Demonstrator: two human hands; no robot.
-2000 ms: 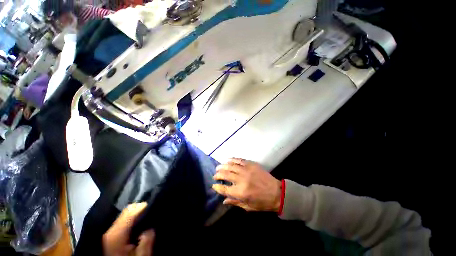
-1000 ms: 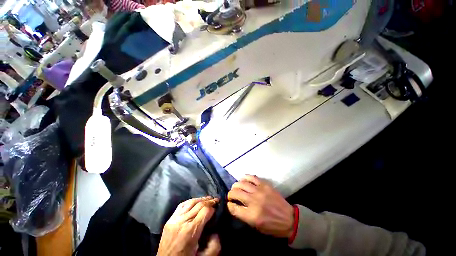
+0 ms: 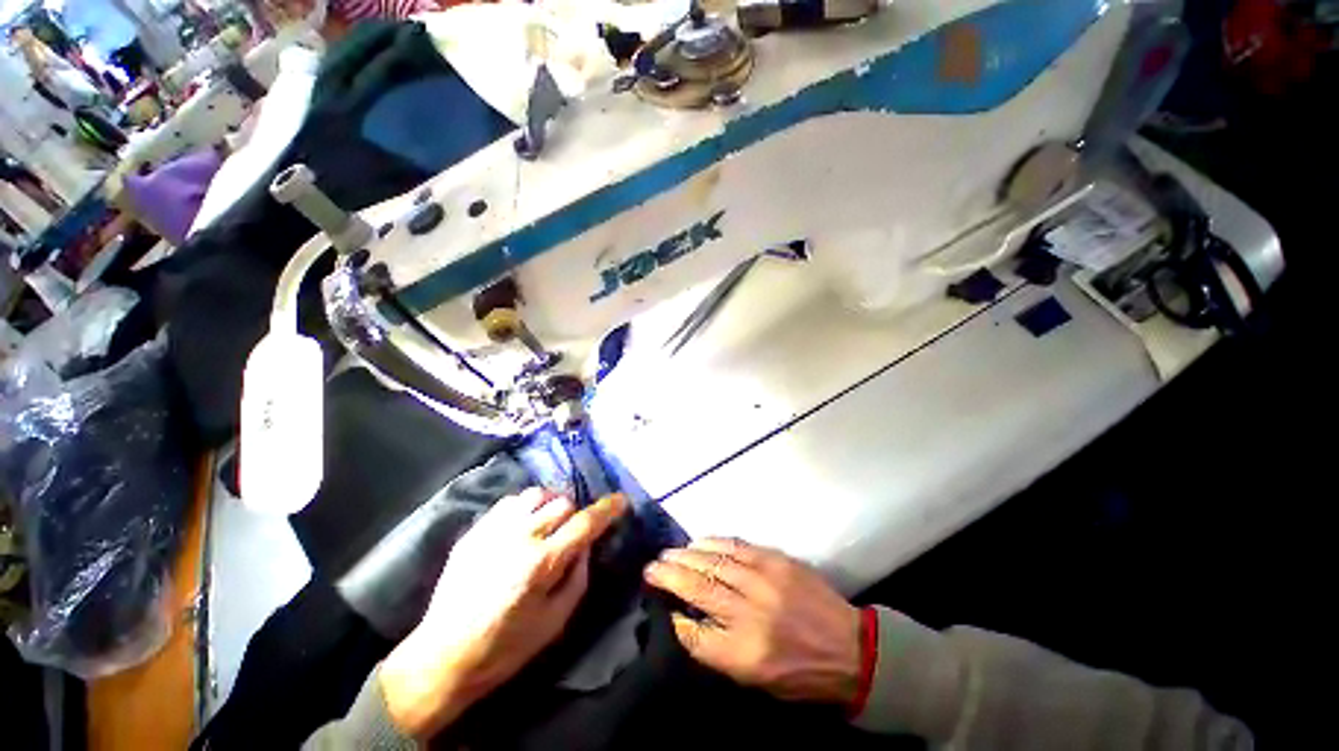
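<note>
A black garment (image 3: pixel 385 452) lies under the machine's left end and runs down to the lower edge. Its shiny grey lining (image 3: pixel 426 543) shows left of my left hand. A navy-blue cloth piece (image 3: pixel 634 499), lit bright blue, runs under the presser foot (image 3: pixel 570 408). My left hand (image 3: pixel 507 587) pinches the cloth and narrow dark strip just below the foot. My right hand (image 3: pixel 756 613), with a red band at the wrist, lies on the cloth's right edge, fingers bent; its fingertips meet the black cloth, and whether they grip it is unclear.
The white JACK machine head (image 3: pixel 822 162) spans the top. A glowing lamp (image 3: pixel 282 423) hangs left of the needle. Tweezers (image 3: pixel 720 301) lie on the machine bed (image 3: pixel 911 426). A clear plastic bag (image 3: pixel 96 506) with dark cloth is at left, beside an orange-brown board (image 3: pixel 147 697). Dark cloth is piled behind.
My left hand has moved up from the lower edge toward the presser foot, covering much of the lining. My right hand stays by the cloth's right edge. The view has shifted.
</note>
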